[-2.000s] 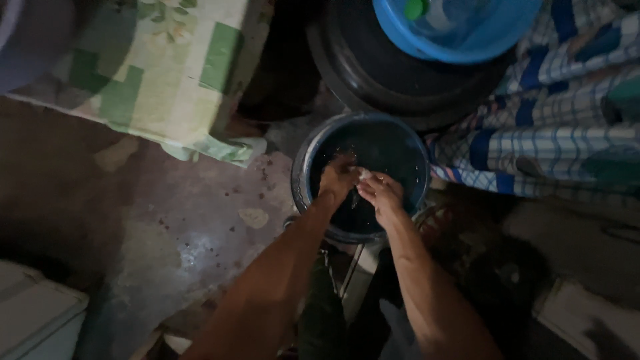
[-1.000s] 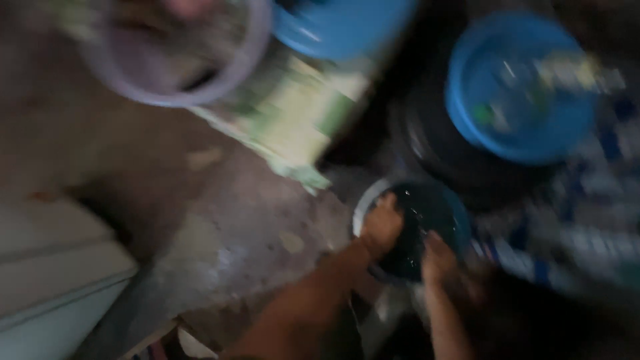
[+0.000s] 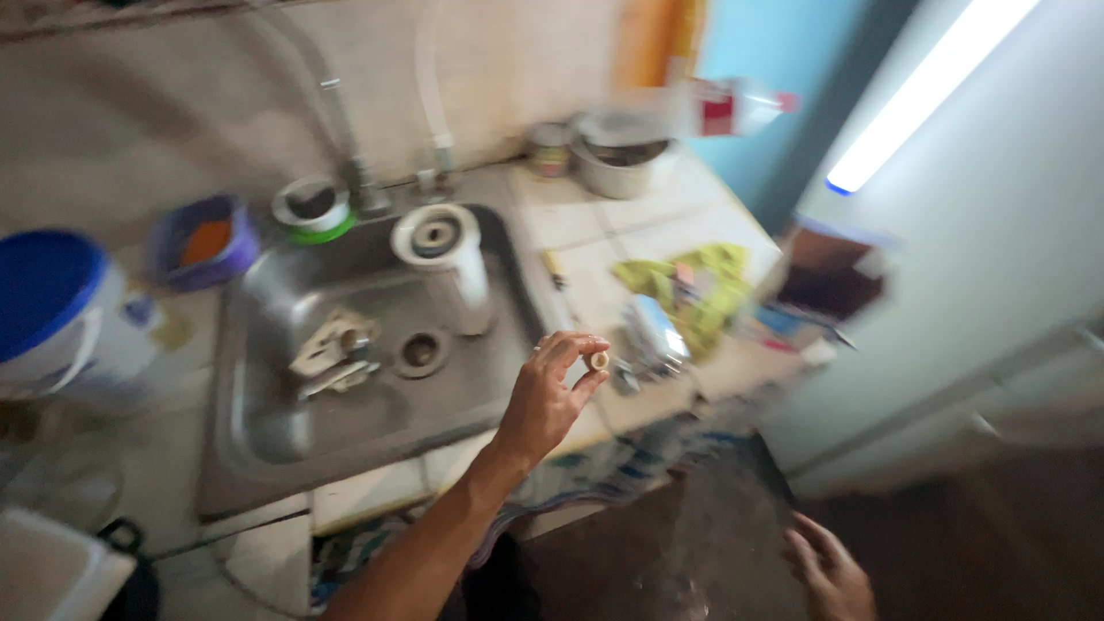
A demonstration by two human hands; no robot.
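Observation:
Between thumb and fingertips my left hand (image 3: pixel 552 388) holds a small cream-coloured ring-shaped part (image 3: pixel 598 361), above the counter just right of the sink. My right hand (image 3: pixel 828 565) hangs low at the lower right, away from the counter, and no object shows in it. A white cylindrical housing with a round hollow end (image 3: pixel 461 276) stands in the steel sink (image 3: pixel 285 448), near its right wall. Left of the drain (image 3: pixel 421 350) lies a small heap of off-white pieces (image 3: pixel 336 354), too blurred to name.
Behind the sink rises a faucet (image 3: pixel 349 142). A blue-lidded bucket (image 3: pixel 52 297), a purple container (image 3: pixel 203 241) and a white-and-green bowl (image 3: pixel 312 211) stand leftward. On the right counter are a pot (image 3: pixel 621 155), a can (image 3: pixel 549 151), a yellow-green cloth (image 3: pixel 711 285) and a plastic-wrapped item (image 3: pixel 655 336).
The view has swung from the floor basin to the sink counter. My hands, earlier in the basin, are out of it and far apart, the left one raised with the ring-shaped part.

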